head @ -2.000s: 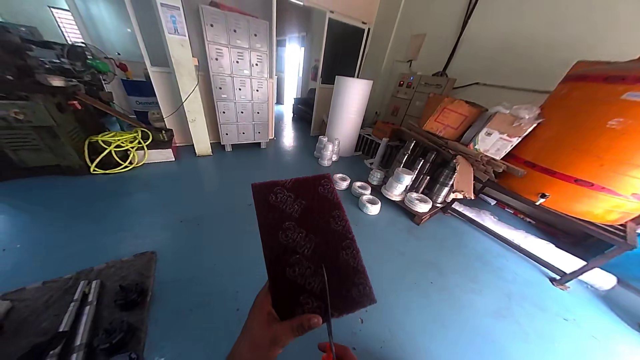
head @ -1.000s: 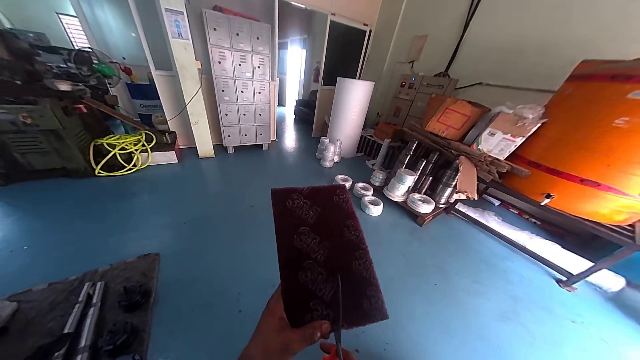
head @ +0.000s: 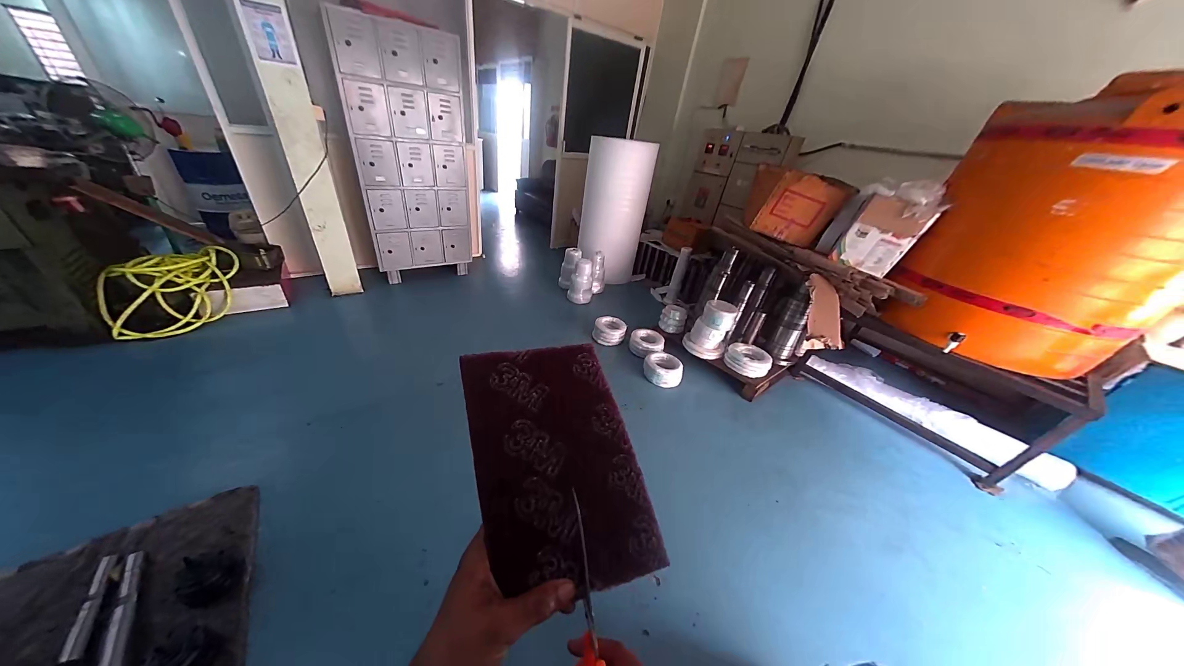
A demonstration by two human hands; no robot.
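A dark maroon 3M abrasive pad point(head: 555, 453) stands tilted in front of me, its printed face toward the camera. My left hand point(head: 499, 601) grips its lower left corner, the thumb on the near face and the fingers behind. At the bottom of the view, my right hand point(head: 610, 649) holds scissors point(head: 585, 564) by their orange handle. One blade lies over the lower face of the pad, pointing up; the other blade is hidden. The frame's edge cuts off most of the right hand.
A dark mat point(head: 236, 527) with metal bars point(head: 116, 601) lies lower left. Beyond are a coiled yellow hose point(head: 166, 287), grey lockers point(head: 407, 139), wrapped rings point(head: 663, 369) on the floor, a wooden pallet point(head: 763, 381) with metal parts, and an orange tank point(head: 1054, 222) on a metal stand.
Both hands keep hold of the pad and the scissors. The pad has shifted a little within the view, and the view itself has moved slightly.
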